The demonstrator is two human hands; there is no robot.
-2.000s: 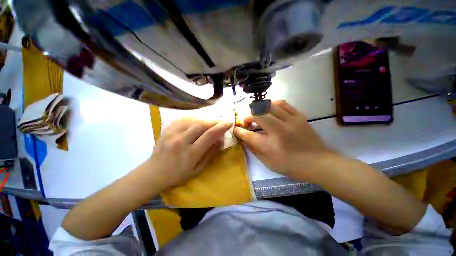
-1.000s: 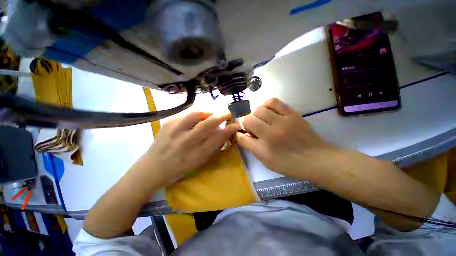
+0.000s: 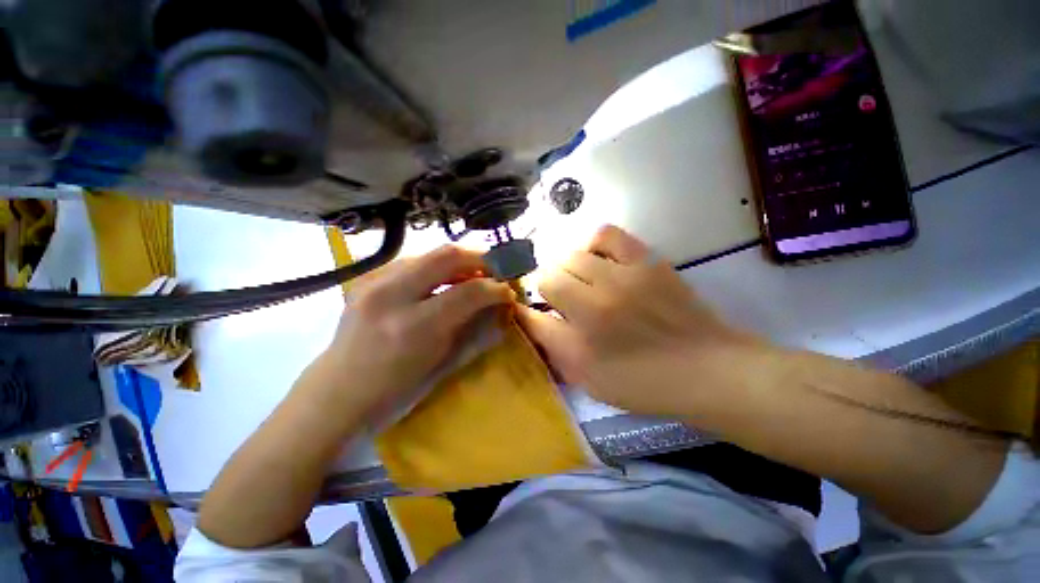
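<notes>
A mustard-yellow garment panel (image 3: 485, 416) lies on the white machine table and hangs to its front edge. My left hand (image 3: 411, 325) rests on the panel's left side with fingers near the presser foot. My right hand (image 3: 616, 319) is at the panel's right edge, fingertips pinching the cloth near the same spot. The presser foot and needle area (image 3: 510, 260) is just beyond my fingertips. The cloth under the fingers is mostly hidden. The sewing machine head (image 3: 456, 68) covers the top of the view.
A lit smartphone (image 3: 823, 137) lies at the right. Stacked yellow panels (image 3: 131, 241) and fanned cut pieces (image 3: 148, 342) lie at the left. Orange-handled tool (image 3: 78, 461) is at the far left. The ruler-marked grey edge (image 3: 644, 437) runs along the front.
The camera view has shifted, bringing the machine head closer. Both hands stay at the cloth by the presser foot. The white piece seen earlier under my left fingers is no longer visible.
</notes>
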